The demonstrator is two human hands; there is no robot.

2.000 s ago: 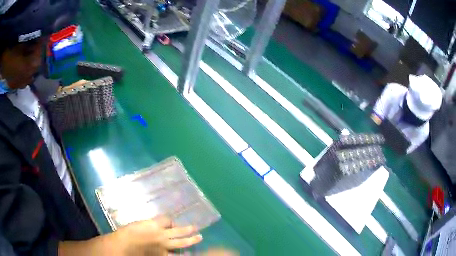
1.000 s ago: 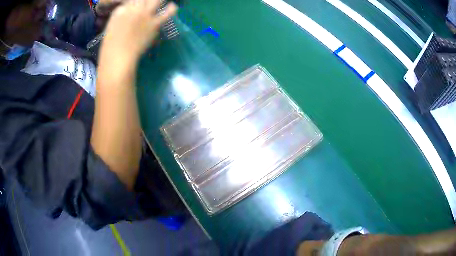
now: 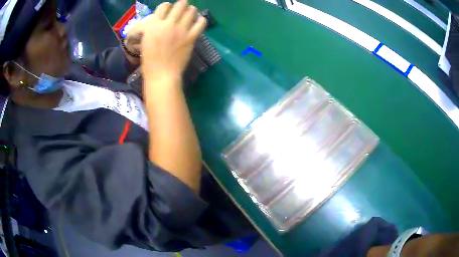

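Observation:
A clear plastic blister tray [image 3: 302, 155] with long compartments lies flat on the green bench near its edge, shining with glare. At the bottom right is a dark sleeve and a wrist with a pale watch or band, which looks like my left arm. My left hand [image 3: 439, 247] is cut off by the frame edge, and its fingers are hidden. My right hand is out of the picture. No hand of mine is seen touching the tray.
A masked, capped person [image 3: 100, 165] sits at the left, with a raised hand [image 3: 171, 37] over a dark studded block [image 3: 205, 52]. A red bin [image 3: 123, 22], blue marking tape [image 3: 251, 50] and white strips [image 3: 342, 27] are on the bench. A dark block shows at the right edge.
Two seconds ago the neighbour's hand was at the tray; now it is up at the studded block. The view has swung left since one second ago, and the watch arm stays at the bottom right.

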